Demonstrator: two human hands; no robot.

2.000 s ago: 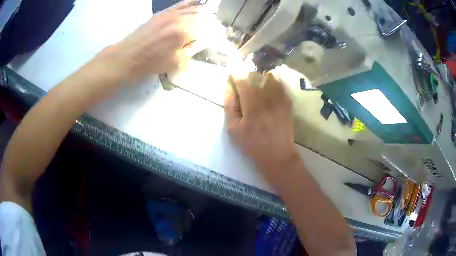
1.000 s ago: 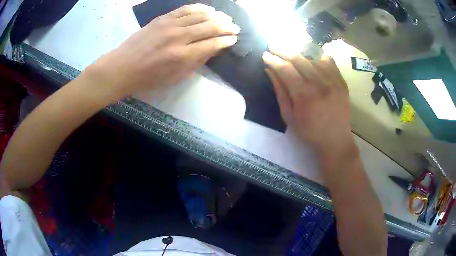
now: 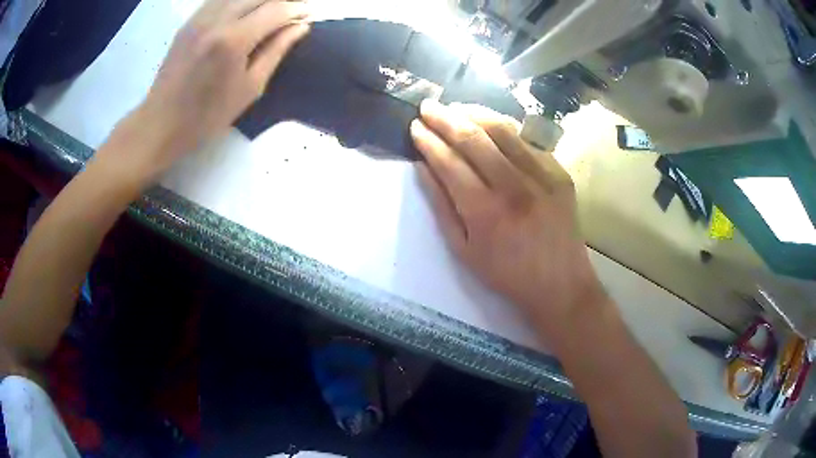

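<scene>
A dark fabric panel (image 3: 331, 85) with a curved edge lies flat on the white table, its right part under the bright lamp glare by the needle area. A small pale, shiny label or tab (image 3: 410, 87) lies on it. My left hand (image 3: 219, 72) rests at the panel's left end, fingers slightly apart. My right hand (image 3: 501, 179) lies flat with its fingertips on the panel, just right of the label. Neither hand visibly grips the panel. The sewing machine head (image 3: 626, 54) stands at the upper right; glare hides the needle.
Scissors (image 3: 752, 360) and slim tools (image 3: 792, 371) lie at the right table edge. Dark scraps (image 3: 684, 188) lie near a yellow spot (image 3: 721, 224) on the machine bed. A large dark cloth (image 3: 67, 49) covers the upper left. The worn table edge (image 3: 295, 282) runs below my hands.
The dark panel came into view and now lies flatter and further left. My left hand has moved left along it. My right hand has shifted left, its fingertips now beside the label.
</scene>
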